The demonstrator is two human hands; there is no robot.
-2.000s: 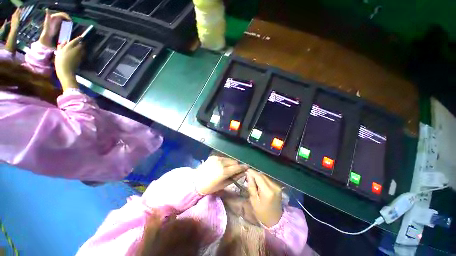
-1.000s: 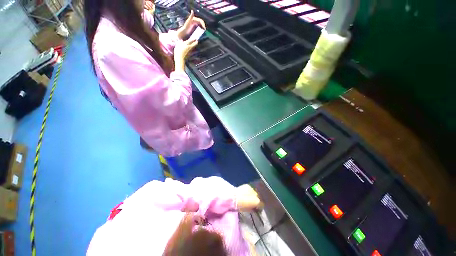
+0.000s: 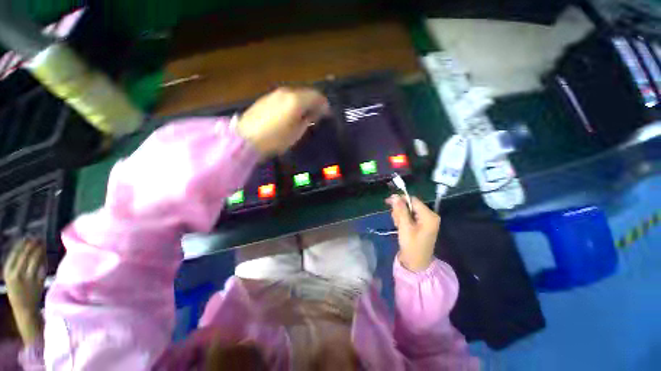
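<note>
The black foam tray (image 3: 246,217) lies on the green bench, tilted in view, with several smartphones in its slots. The rightmost smartphone (image 3: 373,134) shows a black screen with small text and green and red buttons at its bottom. My left hand (image 3: 284,119) is blurred, over the upper part of the phones left of it; whether it holds anything cannot be told. My right hand (image 3: 417,224) pinches the white plug (image 3: 401,185) of the charging cable just below the rightmost phone's lower edge. The plug's tip looks close to that edge; contact cannot be told.
A white adapter block (image 3: 451,161) and white power strip (image 3: 500,177) lie right of the tray. A brown board (image 3: 290,54) is behind it. The yellow-wrapped post (image 3: 90,94) stands at the left. Another person's hand (image 3: 25,272) shows at the far left. A blue stool (image 3: 580,246) is at right.
The view has swung back to the right over the tray. My left hand has risen from my lap to above the phones. My right hand now holds the white plug by the rightmost phone.
</note>
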